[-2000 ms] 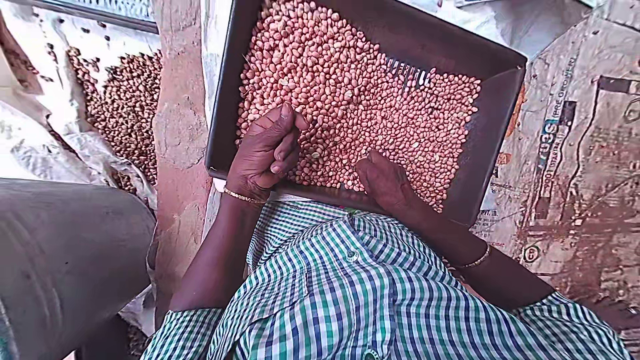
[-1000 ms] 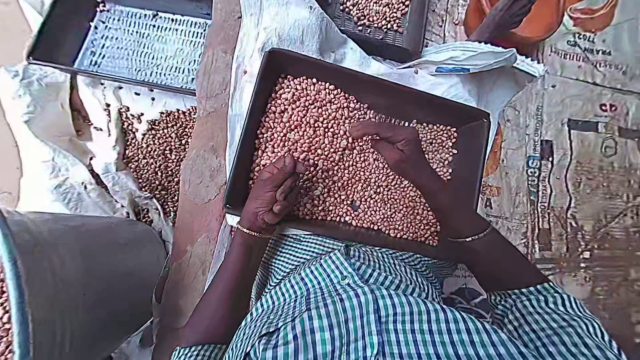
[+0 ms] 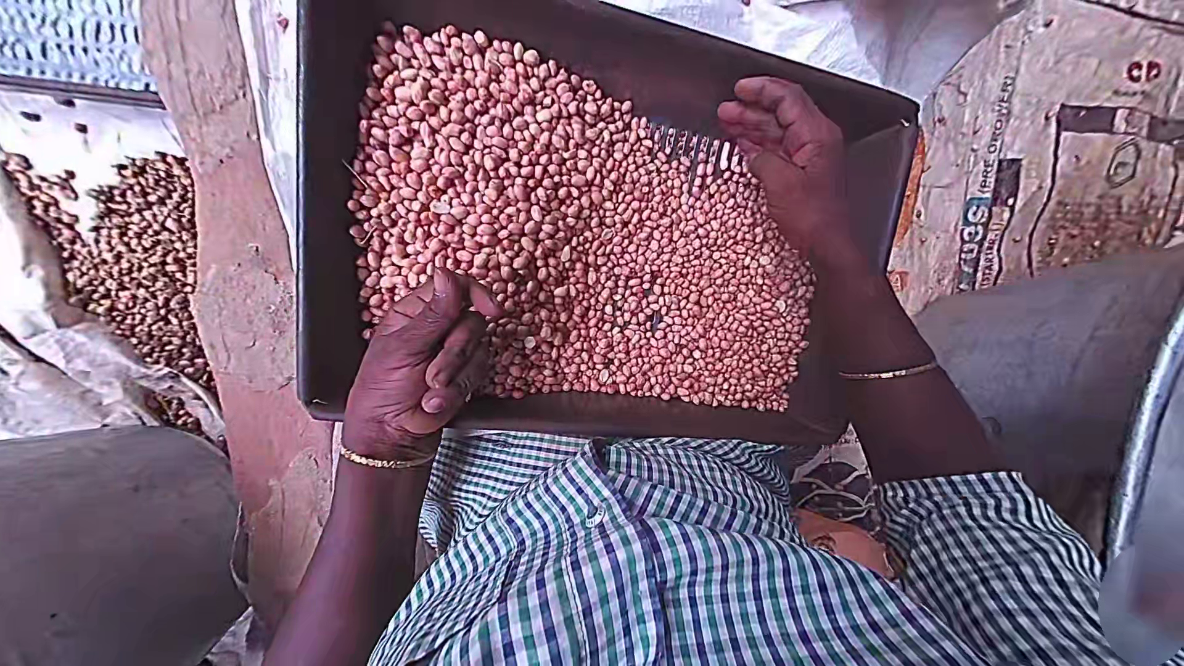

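A dark rectangular sieve tray [image 3: 638,421] rests across my lap, with a broad layer of pinkish shelled peanuts [image 3: 555,213] in it. Larger nuts lie at its left and smaller ones at its right, and some slots of the perforated base show near the upper right. My left hand [image 3: 425,356] is at the lower left of the tray, fingers curled over the nuts; whether a nut is between its fingertips is not clear. My right hand [image 3: 786,153] hovers by the bare slots at the upper right, fingers bent and slightly apart, with nothing visible in it.
Darker nuts [image 3: 139,250] lie on white sheeting at the left, below another perforated tray [image 3: 74,42]. A reddish stone ledge [image 3: 245,305] runs between them and my tray. Grey metal containers stand at the lower left [image 3: 111,546] and right [image 3: 1017,351]. Printed sacking [image 3: 1091,139] covers the upper right.
My right hand has moved from over the middle of the nuts to the upper right of the tray. My left hand stays near the lower left. The view has shifted and come closer.
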